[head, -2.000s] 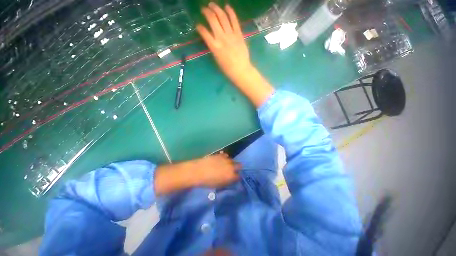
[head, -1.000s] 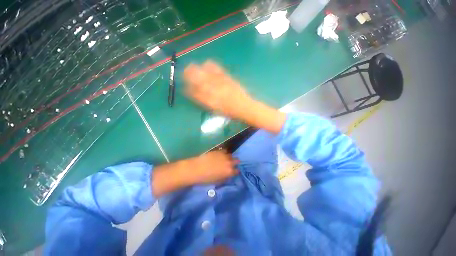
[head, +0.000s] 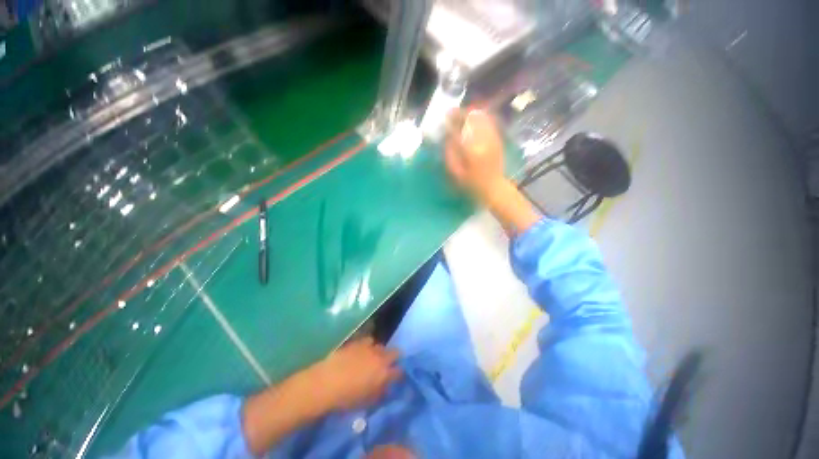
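Observation:
My right hand (head: 476, 152) is blurred over the right part of the green mat (head: 305, 332), just beside the whitish bottle (head: 442, 106). Its fingers are bent; a pale spot shows at them, but I cannot tell whether it is held. The second wipe lump is not distinguishable there. My left hand (head: 364, 372) is curled at the bench's front edge against my smock; its fingertips and any content are hidden. A crumpled white wipe (head: 401, 141) lies left of the bottle. Wet, shiny streaks (head: 352, 291) mark the mat. A dark marker pen (head: 263, 242) lies further left.
Clear plastic trays (head: 117, 197) with small pale specks cover the left side. Red lines (head: 310, 177) run across the bench. A metal post (head: 401, 67) stands behind the wipe. More clear packaging (head: 557, 103) lies at the right end. A black round stool (head: 597, 165) stands beyond the bench.
My right hand has gone from the middle of the mat to beside the bottle. Dark wet streaks now show on the mat. The view has turned towards the right; my left hand stays at my waist.

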